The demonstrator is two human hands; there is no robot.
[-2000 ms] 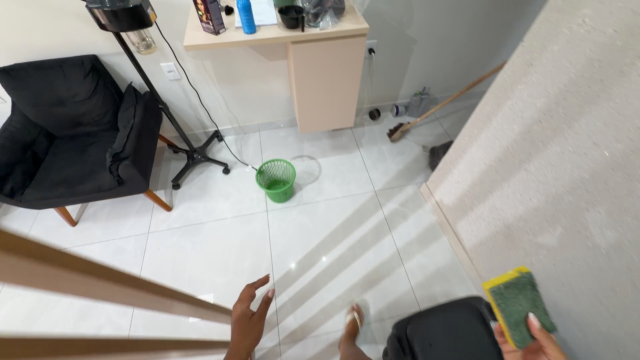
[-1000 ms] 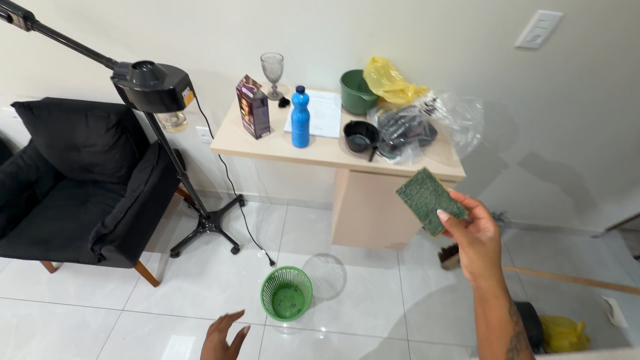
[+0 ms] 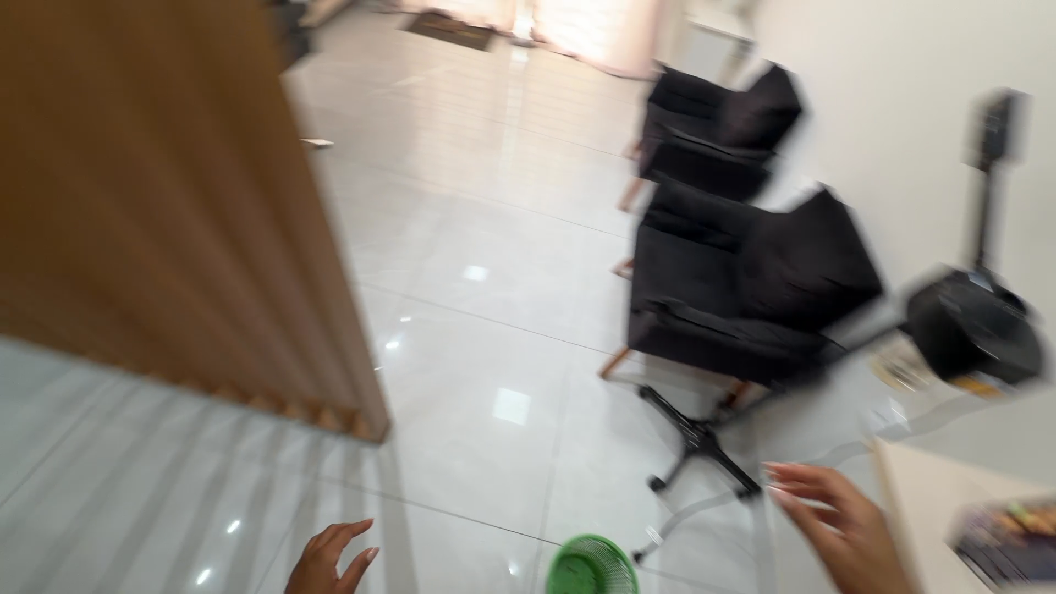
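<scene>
My left hand is at the bottom left of centre, above the tiled floor, its fingers apart and holding nothing. My right hand is at the lower right, beside the corner of a light table, with fingers curled apart and nothing seen between them. Between the two hands a green plastic basket stands on the floor, cut off by the lower edge. A blurred dark box with a coloured picture lies in view at the table's right. The sponge seen before is not in view.
A slatted wooden partition rises on the left. Two black armchairs stand along the right wall. Beside them is a black wheeled stand with a dark head unit. A doormat lies far off.
The view has swung strongly to the left. The green and yellow sponge, in my right hand in both earlier frames, is no longer in it.
</scene>
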